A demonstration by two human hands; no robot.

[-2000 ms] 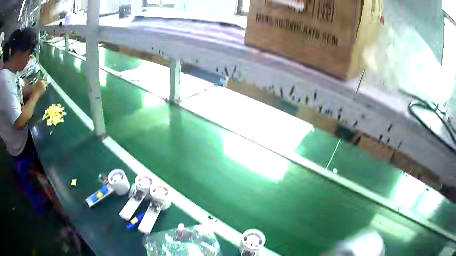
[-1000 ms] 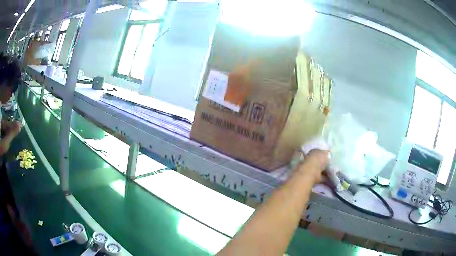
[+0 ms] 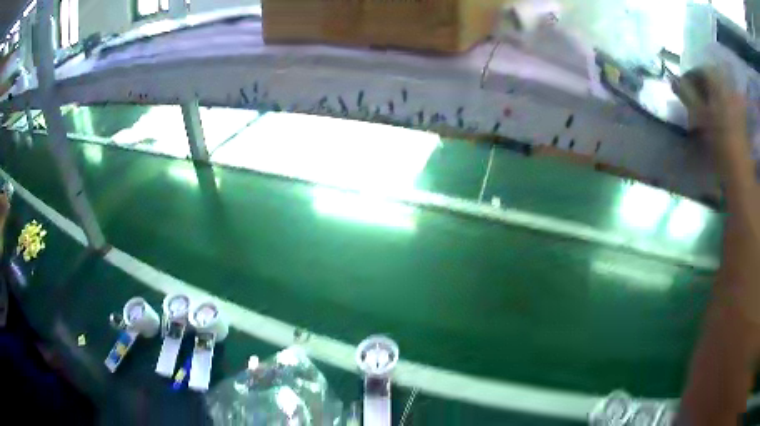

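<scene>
My right hand [image 3: 707,96] is raised over the upper shelf at the far right, dark and blurred; whether it holds anything cannot be told. My left hand is not in view. Three white handheld fans lie on the dark green bench at lower left: one with a blue and yellow cell in its handle [image 3: 122,348], one in the middle [image 3: 171,341] and one at the right [image 3: 202,354]. A loose blue cell [image 3: 182,373] lies between two handles. Another fan [image 3: 377,358] stands apart, cut off below. A clear bag [image 3: 279,391] lies left of it.
A green conveyor [image 3: 292,241] with a pale rail [image 3: 258,324] runs behind the bench. The shelf [image 3: 333,83] holds a cardboard box [image 3: 358,23] and cables. A post [image 3: 67,166] stands left. A yellow pile [image 3: 32,240] lies near another person's arm. White round parts [image 3: 621,409] show lower right.
The view has tilted down, bringing the bench fans and bag back in. The arm seen reaching to white plastic beside the box is gone from there; an arm now reaches up at the far right.
</scene>
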